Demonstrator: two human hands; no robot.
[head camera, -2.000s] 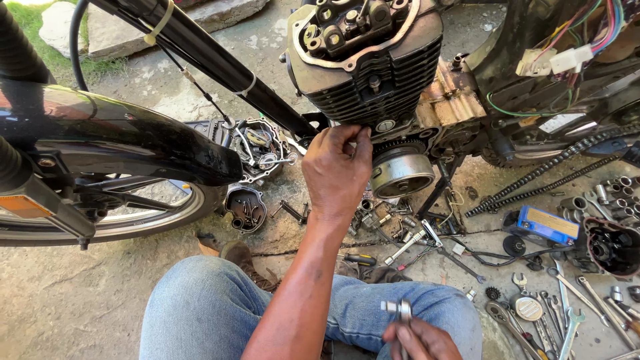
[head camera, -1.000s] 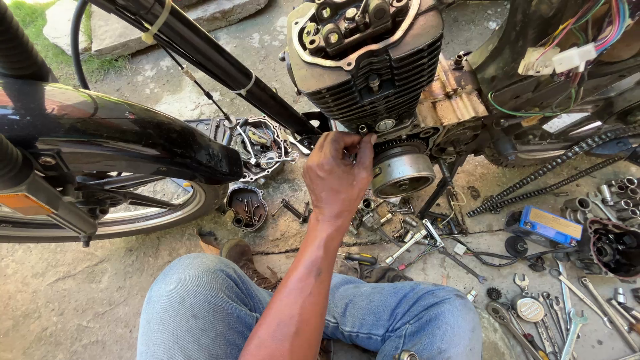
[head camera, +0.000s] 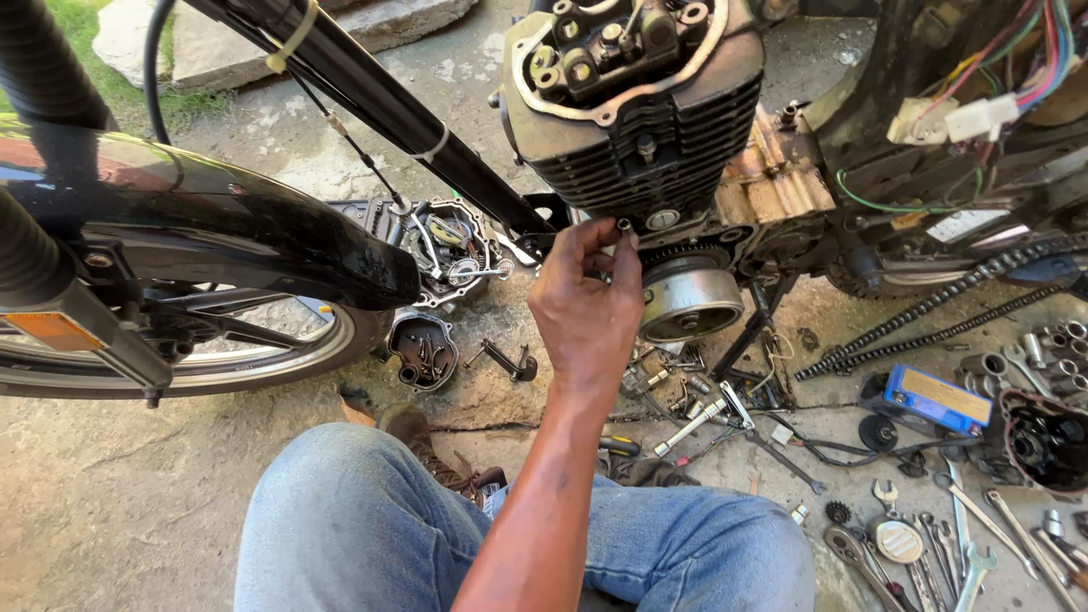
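My left hand reaches up in front of the motorcycle engine's finned cylinder. Its thumb and index finger pinch a small cylindrical metal part beside a round slotted plug. Whether this part touches the engine, I cannot tell. Just right of the hand and below the cylinder is a round metal rotor, with a toothed ring behind it. The top of the engine is uncovered, showing the rocker parts. My right hand is out of view.
A front wheel and black frame tube stand at the left. An engine cover and a small cover holding bolts lie on the concrete. Wrenches, sockets, a blue battery and a chain are at the right.
Two seconds ago my right hand held a metal socket tool over my right thigh; it has since left the view. My left hand stays by the engine, its fingertips now showing the small part.
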